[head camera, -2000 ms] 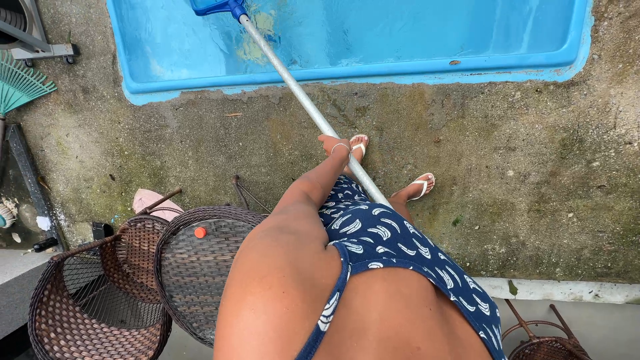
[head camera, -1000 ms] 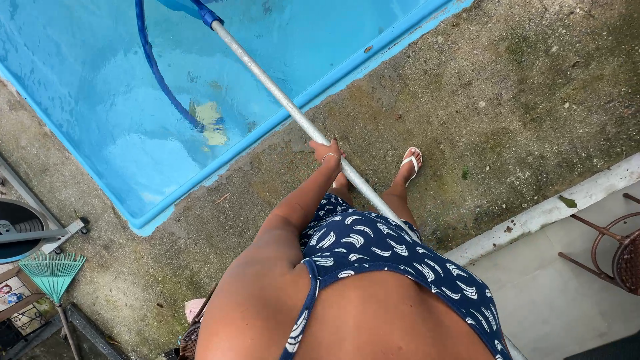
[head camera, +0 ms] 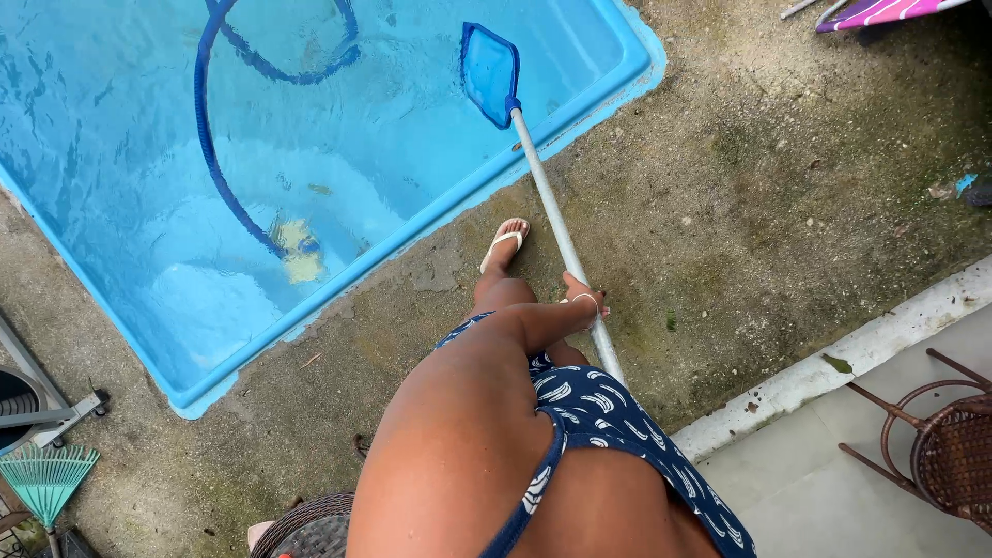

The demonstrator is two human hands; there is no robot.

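Note:
My left hand point(head camera: 585, 297), with a thin bracelet at the wrist, is closed around the metal pole point(head camera: 552, 203) of a pool skimmer. At the pole's far end the blue skimmer net point(head camera: 490, 74) is over the water near the corner of the blue pool point(head camera: 418, 225). The pole slants from the net down past my hand and out of sight behind my body. My right hand is hidden. A dark blue hose point(head camera: 205, 132) curves through the pool to a pale yellowish pool vacuum head point(head camera: 299, 252) under the water.
My foot in a white flip-flop point(head camera: 505, 242) stands near the pool edge on rough concrete. A green leaf rake point(head camera: 48, 482) and a wheeled metal frame point(head camera: 66, 418) lie at left. Wicker seats are at the bottom point(head camera: 310, 531) and right point(head camera: 957, 457), the latter past a white curb point(head camera: 837, 360).
The view has turned and shifted a lot. The skimmer net, partly out of frame before, now shows whole near the pool's corner, right of the hose. My left hand has kept its hold on the pole.

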